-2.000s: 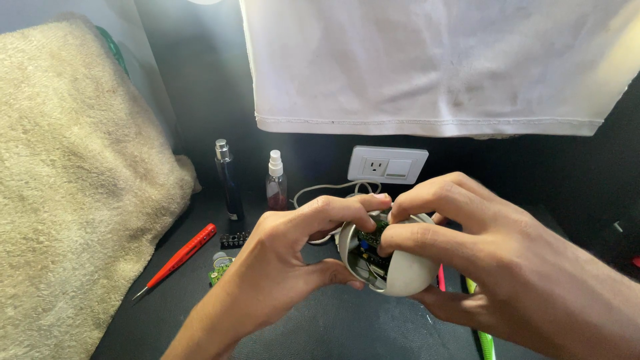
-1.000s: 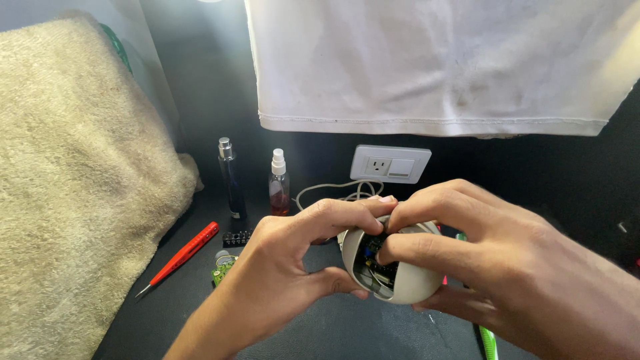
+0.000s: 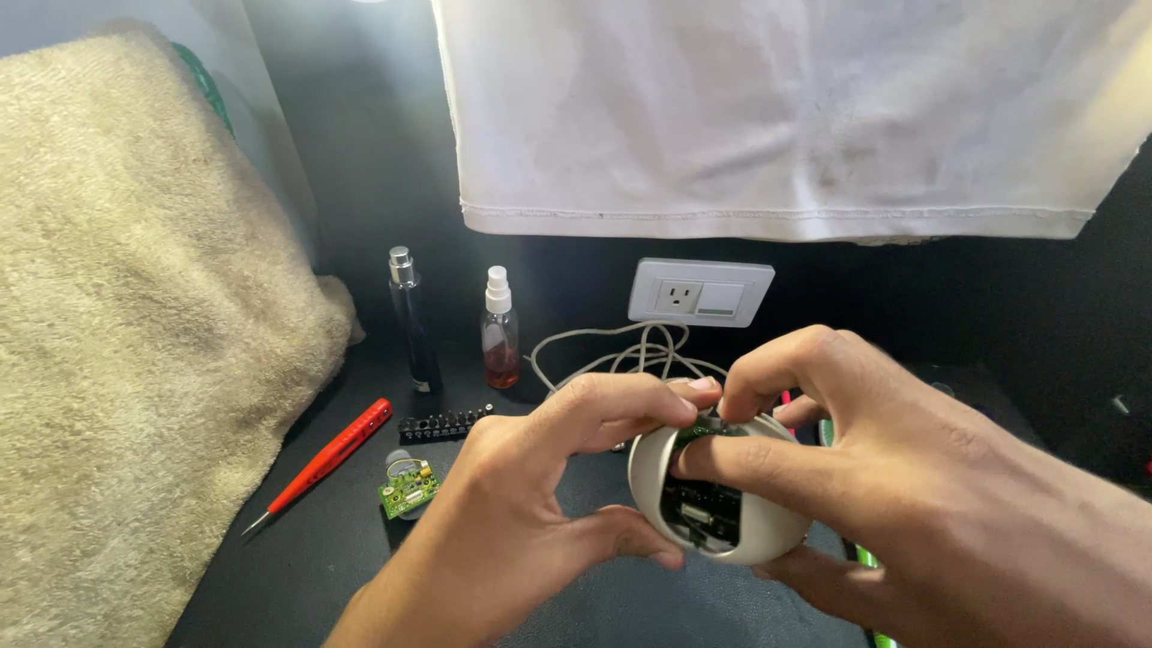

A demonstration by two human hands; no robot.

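Note:
A round white plastic housing (image 3: pixel 776 531) with an opening toward me is held between both hands above the dark table. Inside it a black part with a small pale connector and a bit of green circuit board show. My left hand (image 3: pixel 549 477) grips the housing's left side, thumb low and fingers at the top rim. My right hand (image 3: pixel 864 459) holds the right side, with one finger reaching into the opening and another at the top edge. Left of my left hand lie a green circuit board (image 3: pixel 409 489), a black strip of driver bits (image 3: pixel 445 425) and red pointed tweezers (image 3: pixel 328 459).
A dark spray bottle (image 3: pixel 414 328) and a clear spray bottle with reddish liquid (image 3: pixel 500 337) stand behind. A pale cable (image 3: pixel 585 334) coils below the wall outlet (image 3: pixel 702 292). A fleecy beige cloth (image 3: pixel 153 297) rises at left; a white cloth (image 3: pixel 774 117) hangs above.
The housing has turned in my hands, and its opening now shows the black part with the connector. My right finger stays inside the opening.

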